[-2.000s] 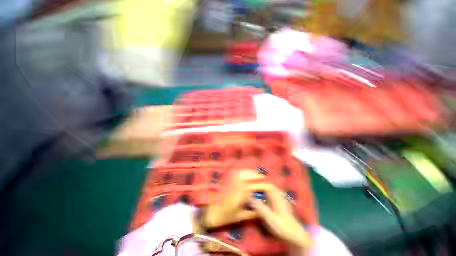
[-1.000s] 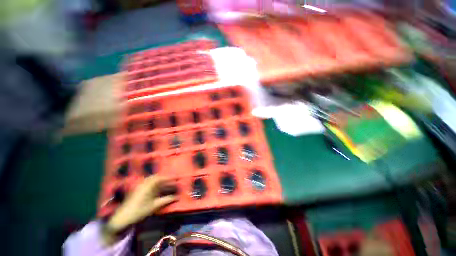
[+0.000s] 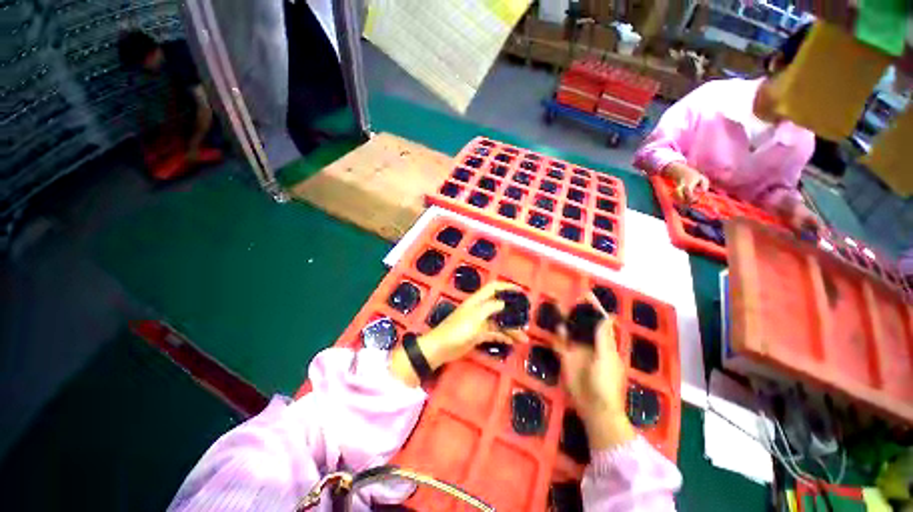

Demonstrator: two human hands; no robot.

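Observation:
The near red-orange compartment tray (image 3: 466,400) lies on the green-matted bench in front of me, with black glossy smartwatch bodies in many pockets and some pockets empty. My left hand (image 3: 469,328), with a black wristband, reaches over the middle of the tray and holds a black smartwatch body (image 3: 513,310) at its fingertips. My right hand (image 3: 593,365) is over the tray just to the right, slightly blurred, with a dark smartwatch body (image 3: 583,322) at its fingers. The two units are apart.
A second filled tray (image 3: 432,197) lies behind, over white paper (image 3: 656,285). A wooden board (image 3: 375,180) is at left. A shallow long-slot tray (image 3: 801,315) is raised at right, with cables below. Another person (image 3: 731,130) works at a tray opposite. A record sheet (image 3: 435,45) hangs above.
The view has shifted and sharpened, showing more of the workshop. My left hand has moved from the tray's near left to its middle. My right hand is now over the near tray.

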